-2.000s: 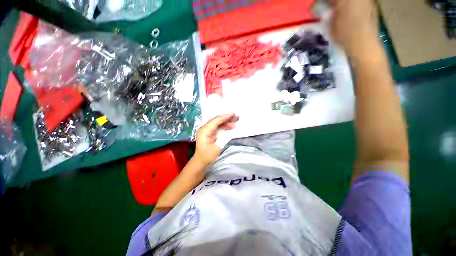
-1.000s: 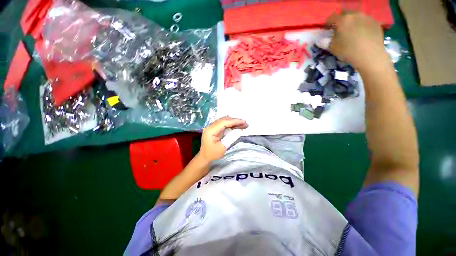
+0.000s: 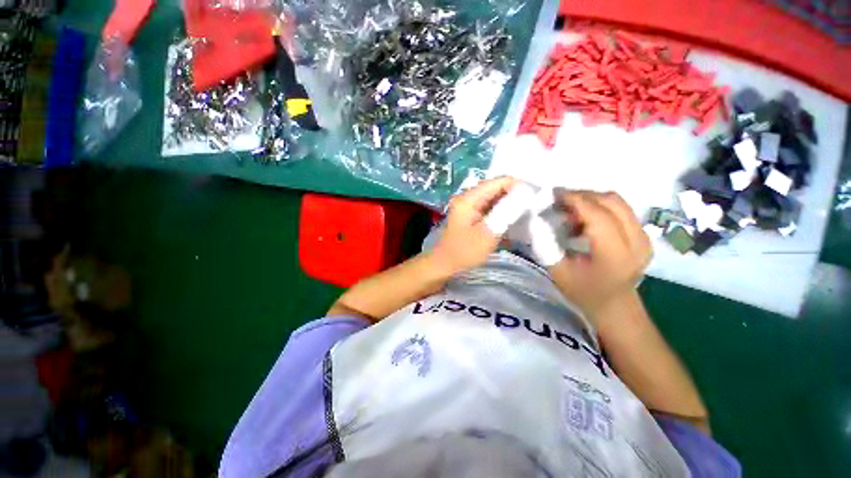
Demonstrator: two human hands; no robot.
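Note:
My left hand (image 3: 476, 224) and my right hand (image 3: 602, 243) meet at the front edge of the white sheet (image 3: 746, 280), close to my apron. White coverings show on their fingertips. A small greyish thing, blurred, shows at the fingers of my right hand; I cannot tell what it is. My left fingers are bent, and whether they hold anything is hidden. A heap of red strips (image 3: 616, 84) lies on the sheet beyond my hands. A heap of dark square plates (image 3: 765, 168), some with white faces, lies to its right.
The red holder (image 3: 728, 28) runs along the sheet's far edge. Shiny metal fittings (image 3: 411, 93) lie on a clear bag at left. Farther left are red sheet pieces (image 3: 229, 42), a yellow-and-black tool (image 3: 297, 105) and a second metal heap (image 3: 210, 112). A red stool (image 3: 343, 238) stands below the bench.
My right hand has come back from the red holder to beside my left hand. The view has swung left, so the bench contents appear farther right and tilted.

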